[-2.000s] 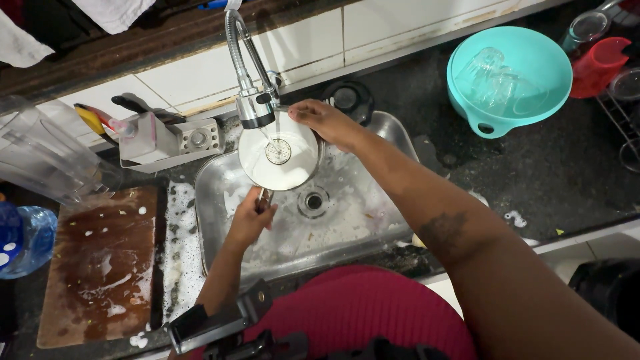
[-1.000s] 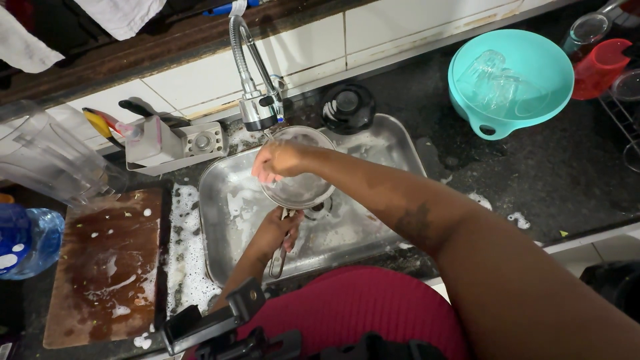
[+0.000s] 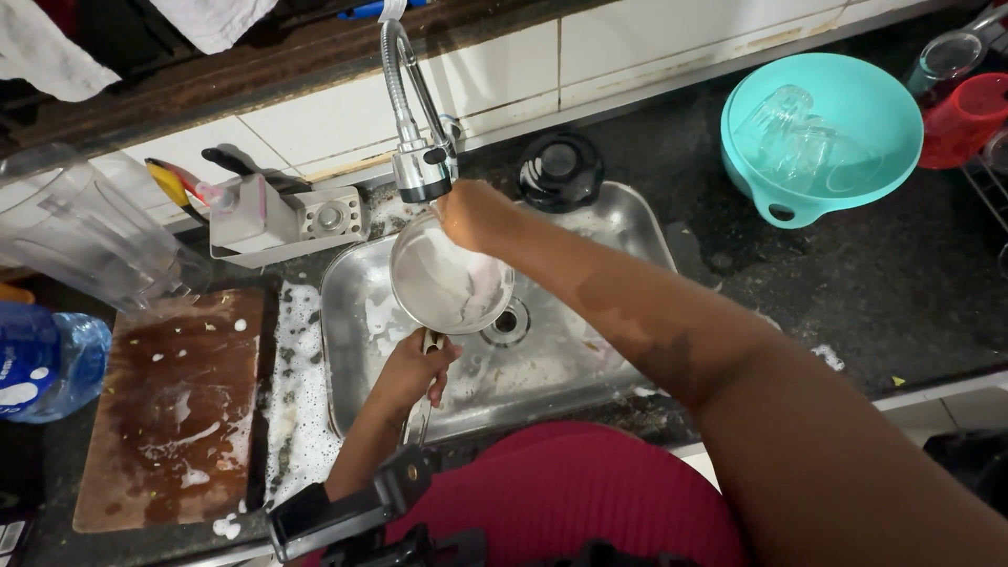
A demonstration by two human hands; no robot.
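A round metal pan (image 3: 450,276) is tilted over the steel sink (image 3: 504,394), its pale inside facing up. My left hand (image 3: 417,368) is closed around its handle, near the sink's front left. My right hand (image 3: 474,214) is at the pan's upper rim, just below the faucet head (image 3: 422,175); its fingers are partly hidden, and whether it holds anything cannot be seen. The drain (image 3: 505,321) shows beside the pan. Behind the sink's back edge lies a black lid or bowl (image 3: 561,172).
A wet brown cutting board (image 3: 177,409), a clear blender jar (image 3: 94,228), a blue-labelled bottle (image 3: 47,358) and a soap caddy (image 3: 291,228) stand left. Foam (image 3: 303,394) lies beside the sink. A turquoise bowl (image 3: 823,134) with glassware and a red cup (image 3: 965,122) are at right.
The pan's inside now shows, where its round underside or base faced up two seconds ago. My right hand has moved over the pan's rim, then up toward the faucet.
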